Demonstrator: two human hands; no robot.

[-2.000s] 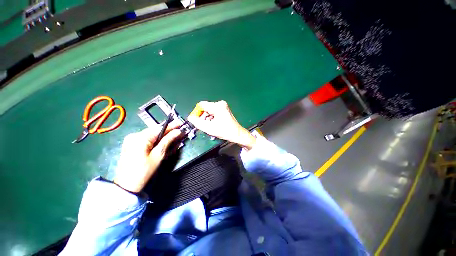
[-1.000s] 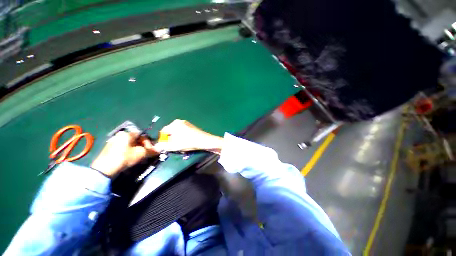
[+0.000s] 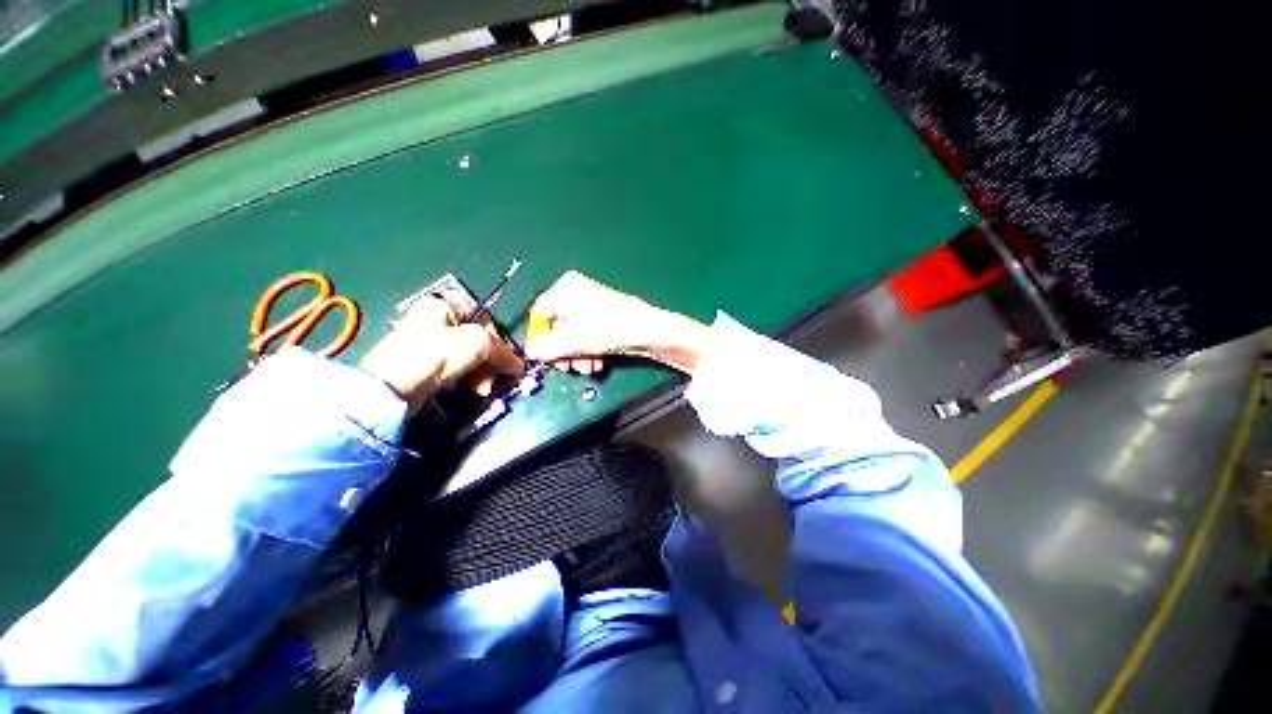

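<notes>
The light grey housing (image 3: 441, 292) lies on the green bench, mostly covered by my left hand (image 3: 444, 352), whose fingers hold it and a black cable (image 3: 494, 290) with a pale tip that sticks out above. My right hand (image 3: 586, 324), with an orange-yellow finger cot (image 3: 539, 324), is just to the right. Its fingers are pinched close to the left fingertips on a thin dark cable. Small pale cable ends (image 3: 511, 398) show below the fingers. The thick black cable bundle (image 3: 537, 516) lies across my lap.
Orange-handled scissors (image 3: 303, 318) lie left of the work, partly behind my left sleeve. A small part (image 3: 465, 162) lies farther back. A wired unit (image 3: 144, 53) stands on the far line. The black cable rack (image 3: 1116, 168) and red bin (image 3: 947, 278) are at the right.
My left hand has moved up over the housing and now covers its window. My right hand has stayed close beside it, its fingers now lower at the cable. The camera view has shifted.
</notes>
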